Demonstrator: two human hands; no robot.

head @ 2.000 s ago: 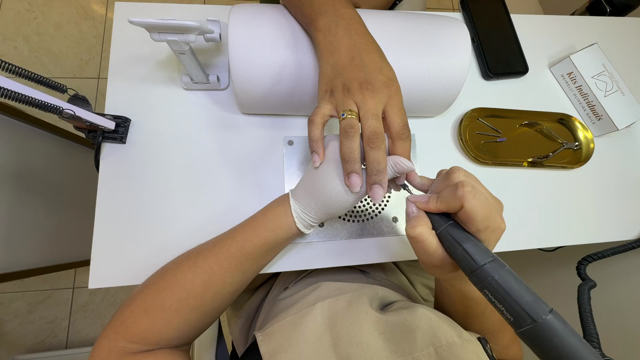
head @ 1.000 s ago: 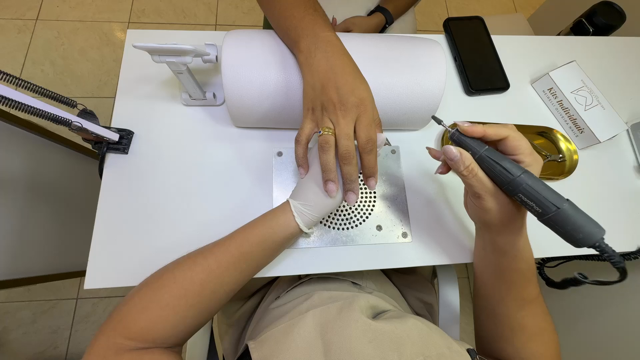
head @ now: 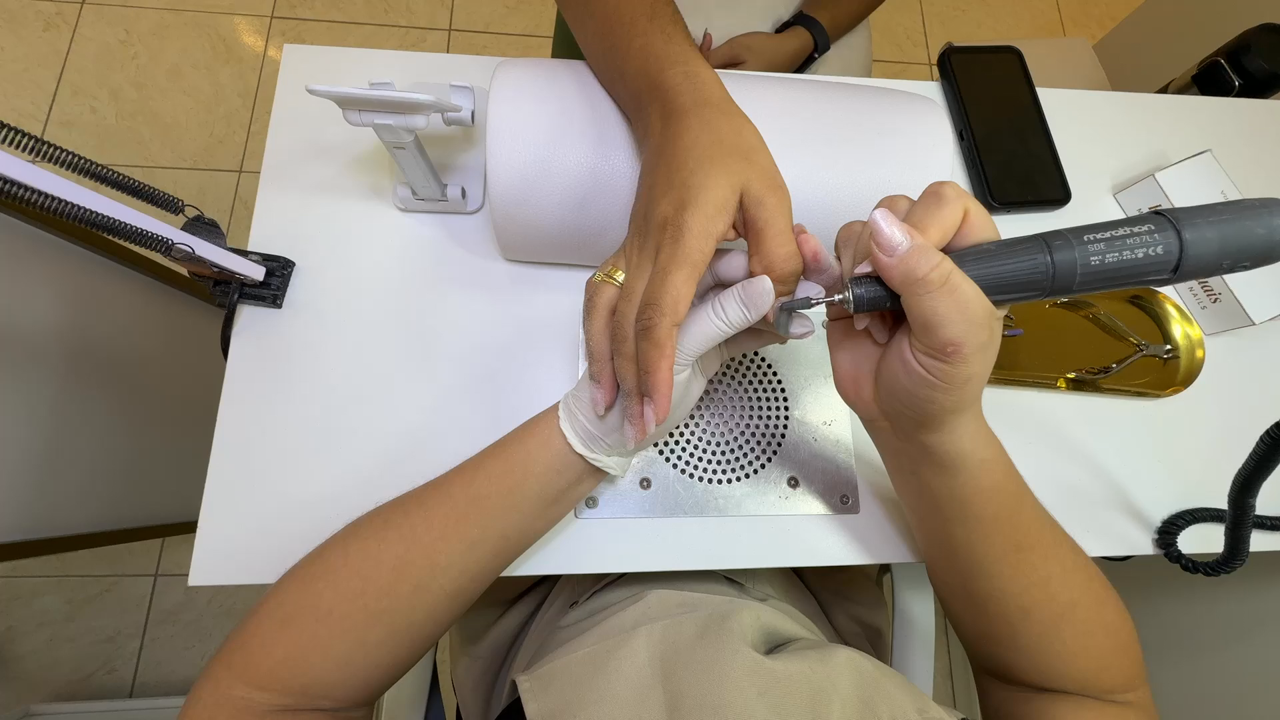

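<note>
My left hand, in a white glove, grips another person's hand around the thumb; that hand wears a gold ring and its fingers lie over my glove. My bare right hand holds a dark Marathon electric nail drill, its handle pointing right. The drill's bit is at the other person's thumb tip; whether it touches the nail is hard to tell. Below the hands is a perforated metal dust-collector plate, partly covered by my glove.
A white padded armrest lies under the other person's wrist. Around it are a white phone stand, a black smartphone, a white box and a gold tray with metal nippers. A lamp arm is clamped at left, a coiled cord at right.
My right hand has brought the drill leftward from over the gold tray to the other person's thumb. The other person's hand is now turned, with its fingers pointing down over my gloved wrist.
</note>
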